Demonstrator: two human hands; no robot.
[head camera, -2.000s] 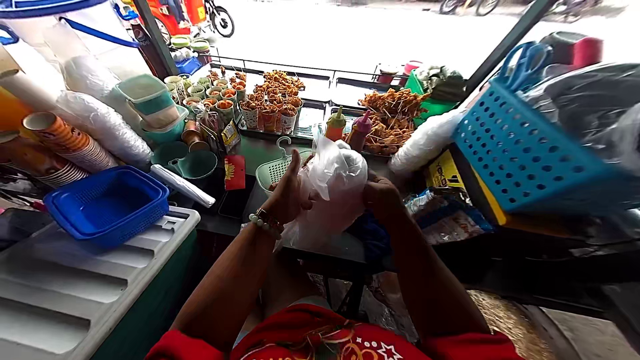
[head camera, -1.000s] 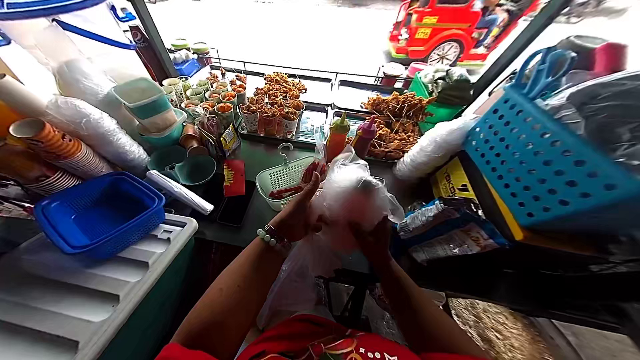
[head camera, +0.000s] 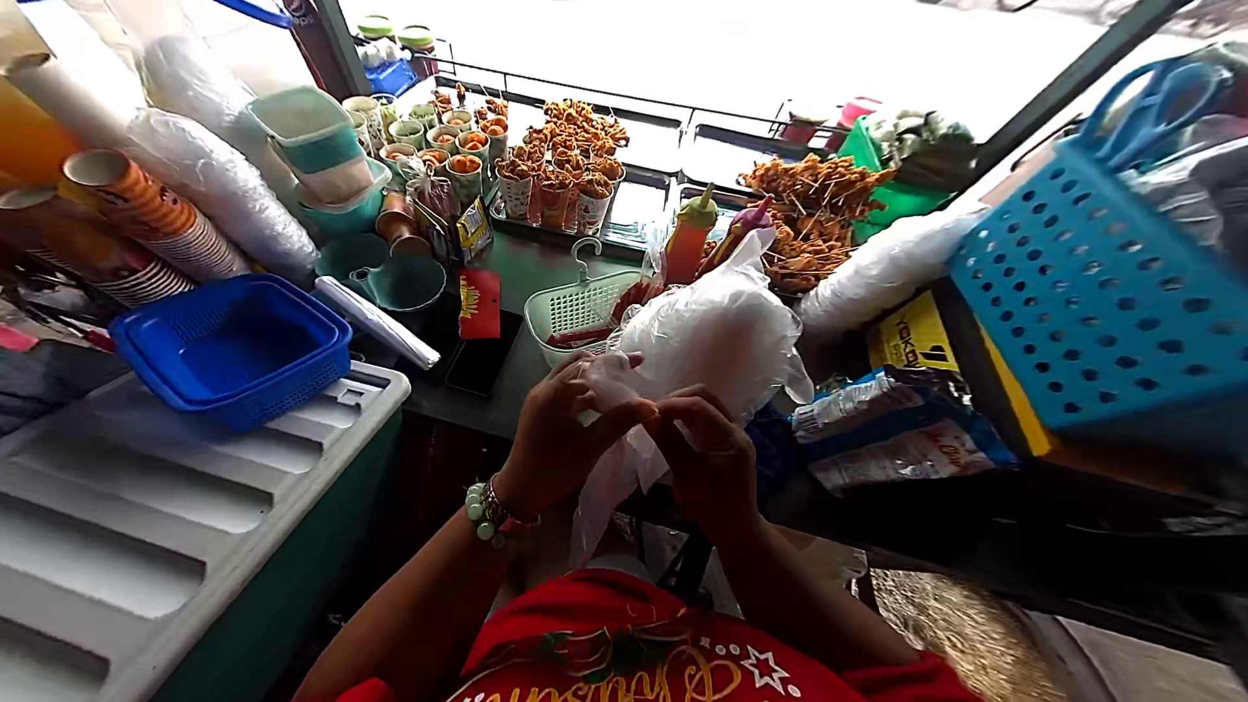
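Observation:
My left hand (head camera: 565, 429), with a beaded bracelet at its wrist, pinches thin, clear plastic film. Close beside it, my right hand (head camera: 704, 450) grips the same film, and the fingertips of both hands nearly meet. Just beyond the hands stands a bulging white plastic bag (head camera: 717, 336); what is inside cannot be made out. Behind the bag are two sauce squeeze bottles, one with a green cap (head camera: 689, 234) and one with a purple cap (head camera: 738, 234). A pale green perforated basket (head camera: 580, 310) with a hook holds reddish packets, left of the bag.
Blue baskets (head camera: 234, 341) rest on a white cooler lid (head camera: 127, 526) at left, near stacked paper cups (head camera: 156, 214). Filled cups (head camera: 556, 195) and fried skewers (head camera: 819, 195) line the far counter. A large blue perforated basket (head camera: 1102, 292) and a foil package (head camera: 897, 429) are at right.
My hands have come together at the near side of the white bag, fingertips now almost touching. A red tricycle seen on the road one second ago is out of view.

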